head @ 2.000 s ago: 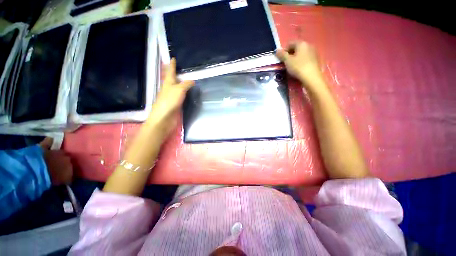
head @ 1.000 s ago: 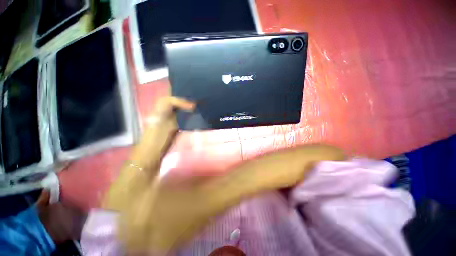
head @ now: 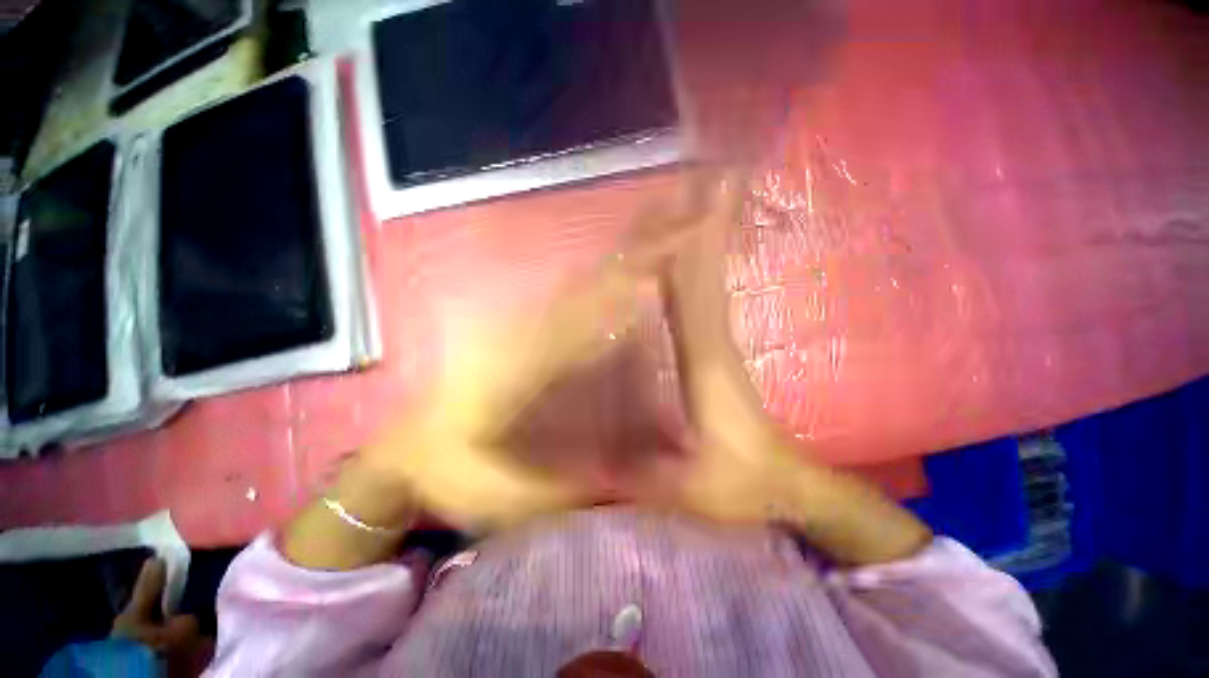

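My left hand (head: 491, 444) and my right hand (head: 729, 444) are strongly blurred, close together over the bench edge in front of my body. Their fingers point up and inward. I cannot tell whether they hold anything. The grey tablet back with cameras is not clearly visible. A black-faced tablet (head: 530, 93) on a white foam sleeve (head: 491, 191) lies flat beyond my hands, cut off by the top edge. A blurred dark reddish smear is at its right; I cannot tell what it is.
Sleeved tablets (head: 245, 239) lie in stacks at left, another (head: 64, 285) further left, one at the upper left. Pink-red plastic sheeting (head: 955, 265) covers the bench. Another person's hand (head: 157, 629) touches a white-edged tablet at lower left. Blue material (head: 1127, 464) is at lower right.
The grey tablet back, face-up over the bench a second ago, no longer shows clearly. My right hand has come up beside my left. The other person's hand now touches a white-edged tablet.
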